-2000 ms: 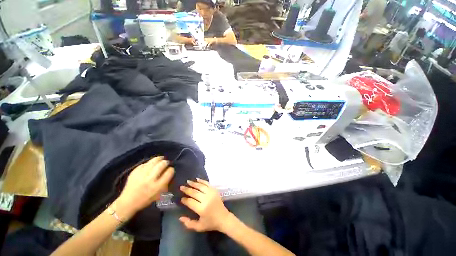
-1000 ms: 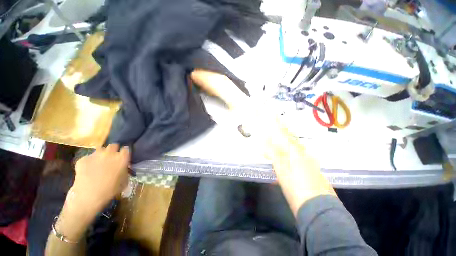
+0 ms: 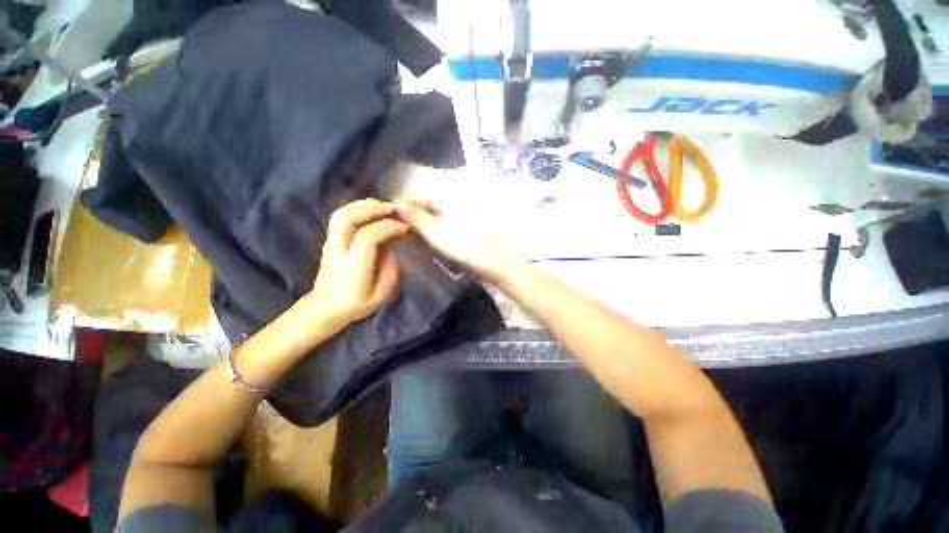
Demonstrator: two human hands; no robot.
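Observation:
A dark navy garment piece (image 3: 281,135) lies bunched on the left of the sewing table and hangs over its front edge. My left hand (image 3: 359,255) pinches the cloth left of the needle area, fingers curled. My right hand (image 3: 447,234) meets it there, its fingertips on the same cloth; it is washed out by glare. The white sewing machine head (image 3: 708,94) with "JACK" lettering stands behind and to the right. The presser foot and needle area (image 3: 515,158) is brightly lit, with no cloth seen under it.
Scissors with red and orange-yellow handles (image 3: 667,179) lie right of the needle. A narrow black strip (image 3: 830,275) and a black pad (image 3: 918,253) lie farther right. A measuring tape (image 3: 541,351) runs along the front edge. Brown cardboard (image 3: 125,276) is at left.
My hands were apart and now meet at the cloth. The garment has been spread out and pulled toward the front edge. The view has moved closer to the machine.

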